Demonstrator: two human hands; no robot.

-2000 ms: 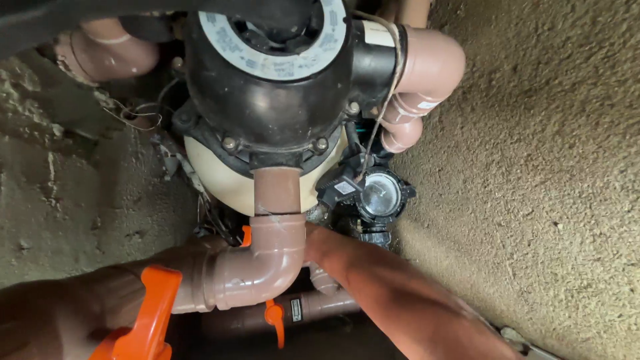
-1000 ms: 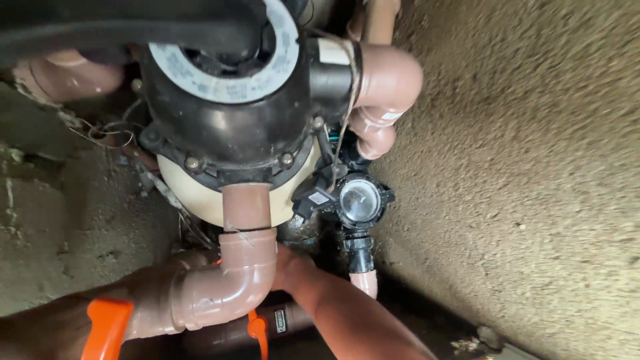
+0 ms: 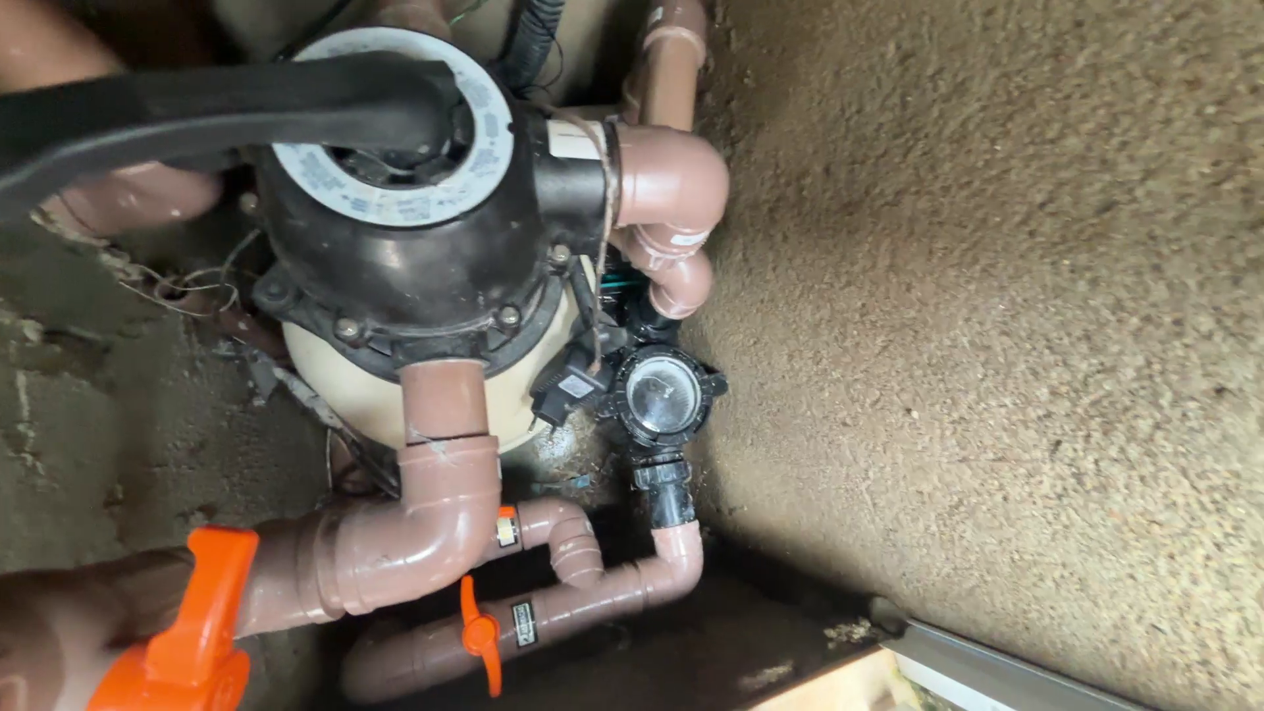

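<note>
Neither of my hands can be made out; a blurred skin-toned shape at the top left corner may be an arm or a pipe. A black multiport valve (image 3: 395, 262) with a long black lever handle (image 3: 227, 109) sits on a cream filter tank (image 3: 336, 380). A brown PVC elbow (image 3: 444, 513) comes off its front. A ball valve's orange handle (image 3: 202, 612) stands at the lower left. Another orange valve handle (image 3: 481, 635) is on the lower brown pipe (image 3: 592, 597). Right of the tank is a black pump with a clear strainer lid (image 3: 663, 395).
A rough concrete wall (image 3: 987, 296) rises along the right side. Brown pipe elbows (image 3: 676, 183) run between the valve and that wall. Loose wires (image 3: 197, 286) hang at the left. A metal-edged frame (image 3: 968, 662) lies at the bottom right.
The bare arm that reached in from the bottom, behind the front elbow, is gone from there. The lower pipes and orange valve handle it partly covered now show. The view has shifted.
</note>
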